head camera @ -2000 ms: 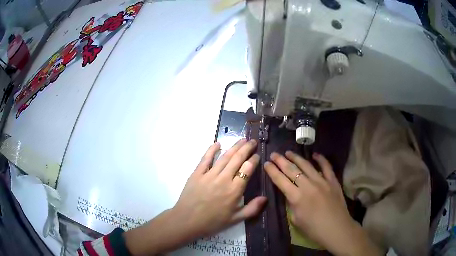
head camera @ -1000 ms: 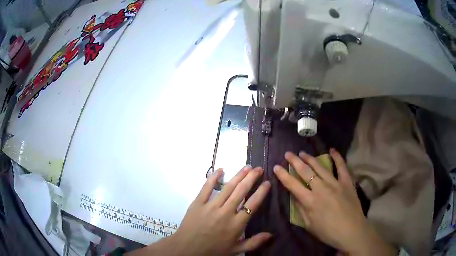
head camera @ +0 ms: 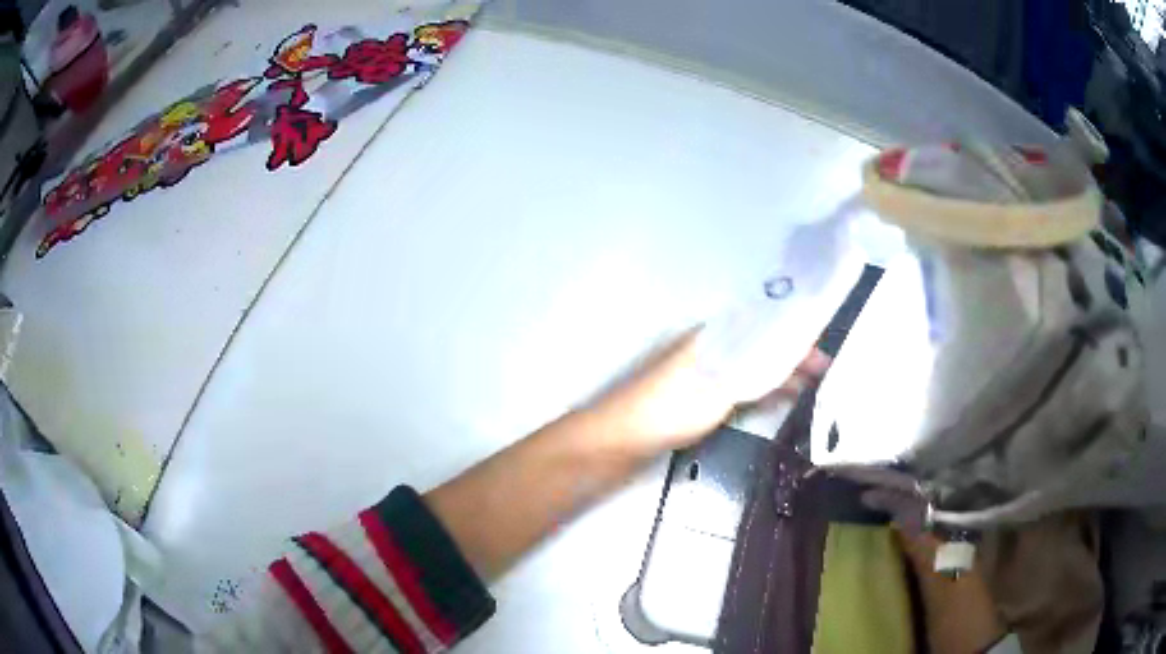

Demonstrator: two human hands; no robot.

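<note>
The dark brown cloth [head camera: 770,562] lies under the machine head [head camera: 1010,371], with a lengthwise stitched line and an olive-yellow piece [head camera: 863,588] on its right. A narrow dark strip [head camera: 850,313] extends behind the needle area. My left hand [head camera: 691,394] is blurred and washed out by glare; its fingertips meet the strip's near end, but whether they grip it is unclear. My right hand [head camera: 940,569] is at the cloth beneath the machine head, which partly hides its fingers. The needle and presser foot cannot be made out.
The metal slide plate [head camera: 706,492] lies left of the cloth. Beige cloth [head camera: 1049,581] hangs at the right. A yellowish ring [head camera: 985,217] sits on top of the machine head. Red floral decoration [head camera: 301,134] and a pink-red object [head camera: 77,64] are at the upper left.
The view has shifted and turned, showing more of the machine's far side. My left hand has left the cloth in front and reached behind the needle area. My right hand is now partly behind the head.
</note>
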